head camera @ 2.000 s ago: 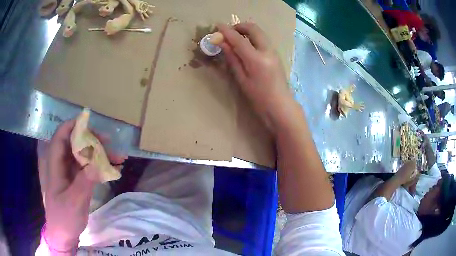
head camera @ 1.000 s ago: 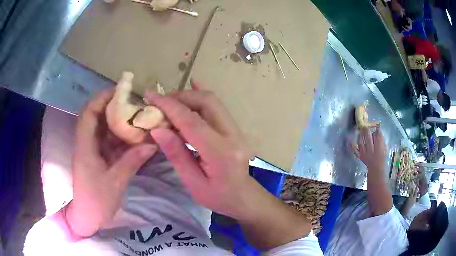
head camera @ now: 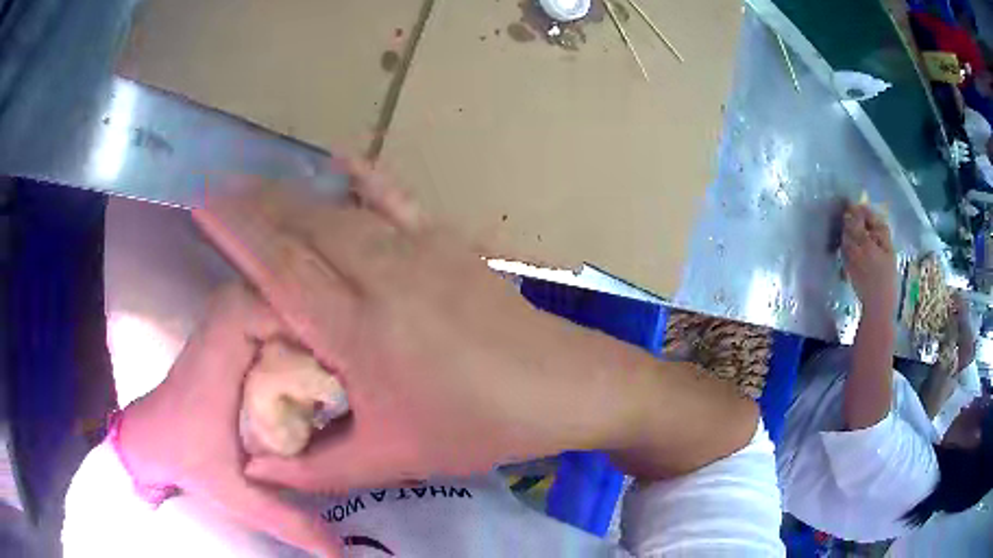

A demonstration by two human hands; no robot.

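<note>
A tan figure torso (head camera: pixel 285 401) with an opening facing up is held between my two hands, close to my shirt and off the bench edge. My left hand (head camera: pixel 201 409) is wrapped around it from the left and below. My right hand (head camera: pixel 370 316) lies over it, palm pressed on it, its fingers blurred. The limb seen earlier at the torso is mostly hidden by my hands; I cannot tell how it sits.
Cardboard (head camera: pixel 544 153) lies on the metal bench (head camera: pixel 751 207), with a white cap (head camera: pixel 565 9) and thin sticks (head camera: pixel 642 33) on it. A blue crate (head camera: pixel 610 316) of tan limbs (head camera: pixel 724 354) stands below right. A co-worker's hand (head camera: pixel 868 245) reaches onto the bench.
My right hand first left the cap and brought a limb to the torso. Now it has closed over the torso, and both hands are lower. The co-worker's hand now covers the figure there.
</note>
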